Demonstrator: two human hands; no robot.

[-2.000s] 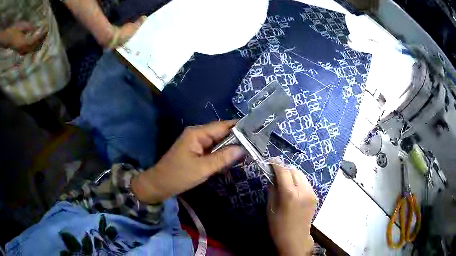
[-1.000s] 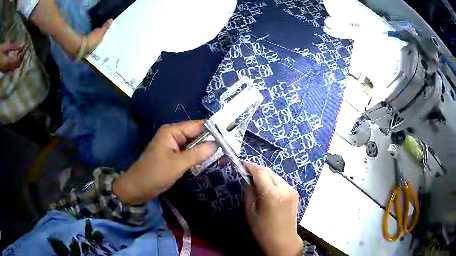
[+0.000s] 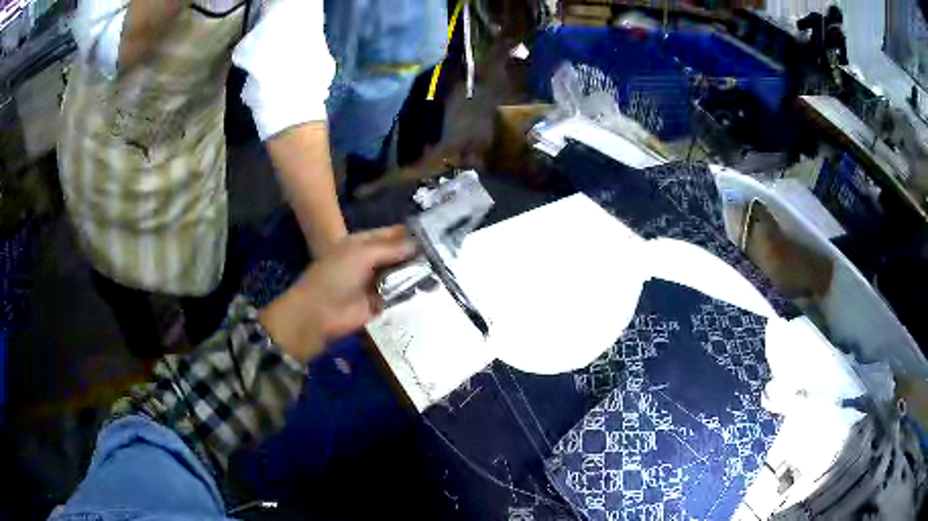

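My left hand [image 3: 341,290] is raised above the table's left corner, shut on a grey metal plate [image 3: 456,212] with a thin dark metal bar [image 3: 455,285] beside it. The hand and plate are slightly blurred. My right hand is not in view. The dark blue denim panel with pale diamond print [image 3: 621,438] lies at the lower right on the white table [image 3: 549,275]. A squarish printed piece lies on it, cut off by the bottom edge. Thin pale threads trail over the plain dark part of the cloth.
A person in a striped apron [image 3: 153,193] stands at the left, with a bare forearm [image 3: 305,183] reaching behind my left hand. More dark cloth lies along the table's far side. Part of the sewing machine [image 3: 865,458] shows at the lower right. Blue containers [image 3: 651,76] stand at the back.
The view has swung up and left. My left hand has carried the plate and bar away from over the printed panel. My right hand has let go of the bar and left the picture.
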